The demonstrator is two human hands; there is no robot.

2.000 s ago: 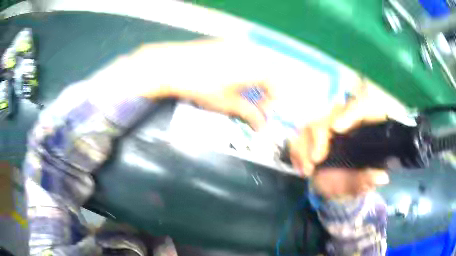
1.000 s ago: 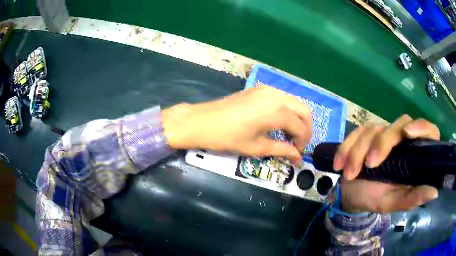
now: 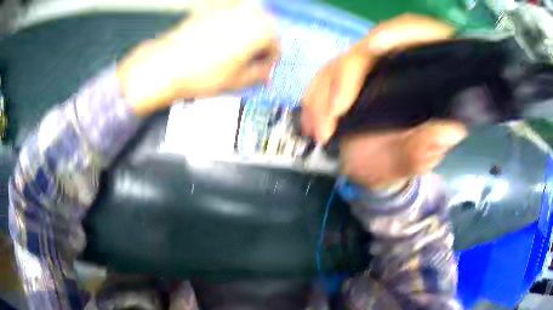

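Note:
The frame is blurred. My right hand (image 3: 370,109) is closed around the black electric screwdriver (image 3: 418,88), whose front end points down-left at the right end of the module. The module with its circuit board (image 3: 273,130) sits in the white fixture (image 3: 203,130) on the mat. My left hand (image 3: 206,54) is above the fixture at the left edge of the light-blue screw tray (image 3: 312,51), fingertips bent together; whether it holds a screw cannot be told. The screwdriver's tip is not clearly seen.
The dark green mat (image 3: 242,224) lies in front of the fixture. A thin blue cord (image 3: 324,224) hangs from my right wrist. A blue bin (image 3: 503,266) is at the lower right. The green conveyor (image 3: 345,9) runs beyond the tray.
The view has shifted. The screwdriver has come from right of the module to over its right end. My left hand has moved off the module to the tray's left side.

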